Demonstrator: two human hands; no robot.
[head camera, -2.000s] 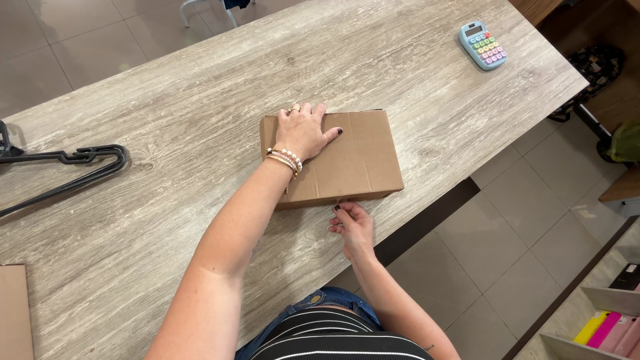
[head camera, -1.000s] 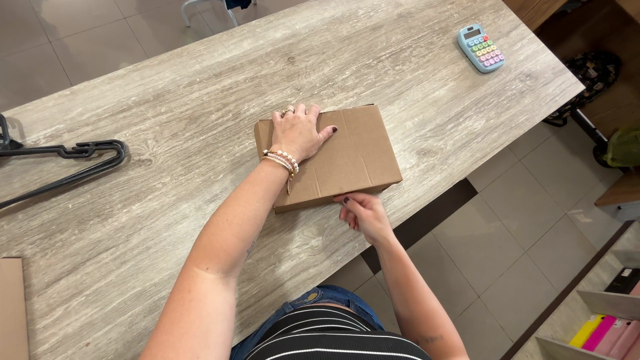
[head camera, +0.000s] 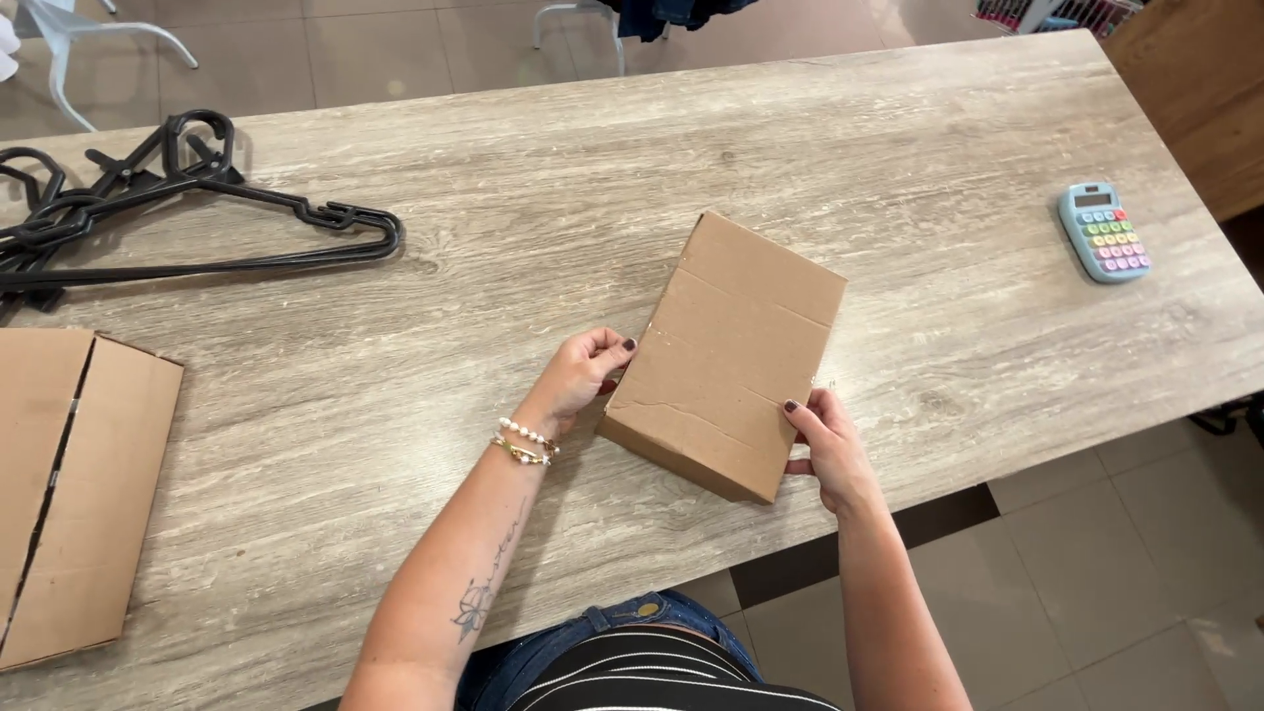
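Note:
A small brown cardboard box (head camera: 731, 355) with its top closed sits at an angle on the wood-grain table (head camera: 494, 296). My left hand (head camera: 583, 375), with beaded bracelets at the wrist, grips the box's left side, thumb near the top edge and the other fingers partly hidden. On the lower right side my right hand (head camera: 829, 444) holds the box too, its thumb on the top face and fingers against the side. Whether the underside of the box touches the table cannot be told.
Several black plastic hangers (head camera: 197, 197) lie in a pile at the back left. Below them, a larger cardboard box (head camera: 99, 484) stands at the left edge. A light blue calculator (head camera: 1104, 232) with coloured keys lies at the right. White chair legs (head camera: 118, 30) show beyond the table.
The box has turned to a slanted position. My left hand has moved from its top to its left side, and my right hand from the front edge to the right side. The view has shifted left.

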